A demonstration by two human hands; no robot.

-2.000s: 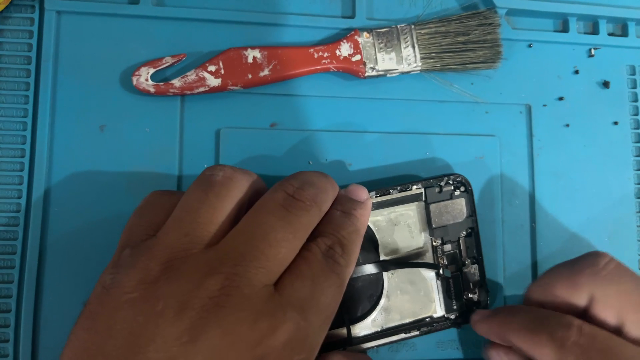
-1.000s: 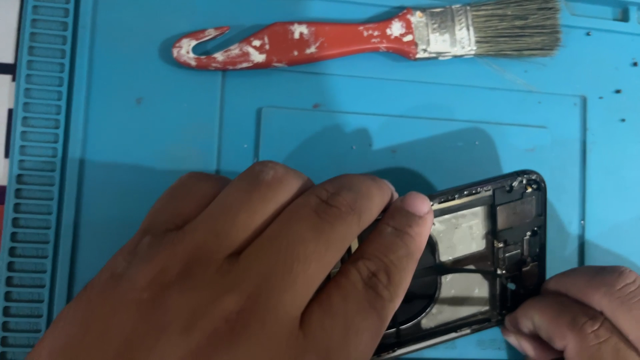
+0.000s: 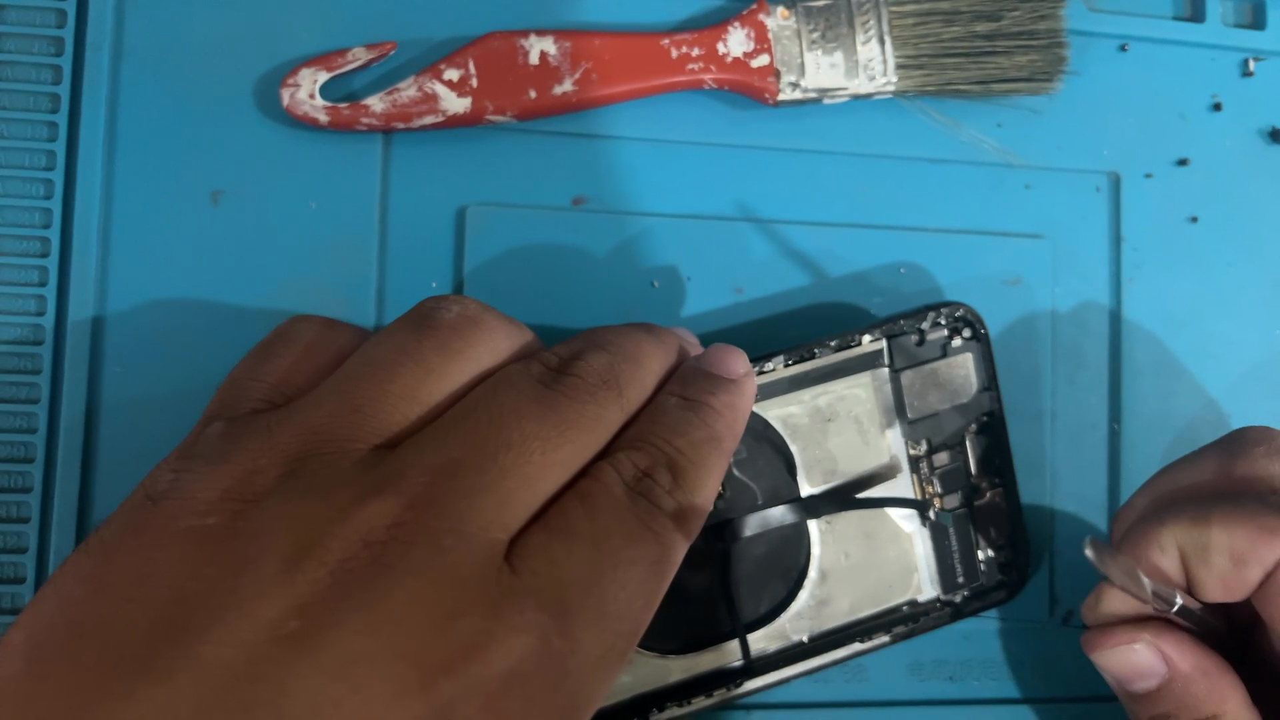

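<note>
My left hand (image 3: 480, 500) grips an opened smartphone housing (image 3: 850, 500) near the bottom middle, its fingers over the left part of the housing. The housing lies tilted, its right end showing small parts, a dark flex cable (image 3: 870, 500) and a round black pad (image 3: 765, 570). My right hand (image 3: 1190, 580) is off the housing's right end, its thumb and fingers closed on a thin, shiny, pointed tool (image 3: 1140, 580); its kind is unclear. The left part of the housing is hidden under my left hand.
A red-handled paintbrush (image 3: 600, 70) with pale paint spots lies across the top of the blue silicone work mat (image 3: 250, 240). Several tiny dark screws or bits (image 3: 1217, 106) are scattered at the upper right. Small numbered compartments (image 3: 30, 300) run down the left edge.
My right hand has moved right, away from the housing's corner, and the thin tool in it now shows. My left hand keeps its hold on the housing. The view has shifted somewhat.
</note>
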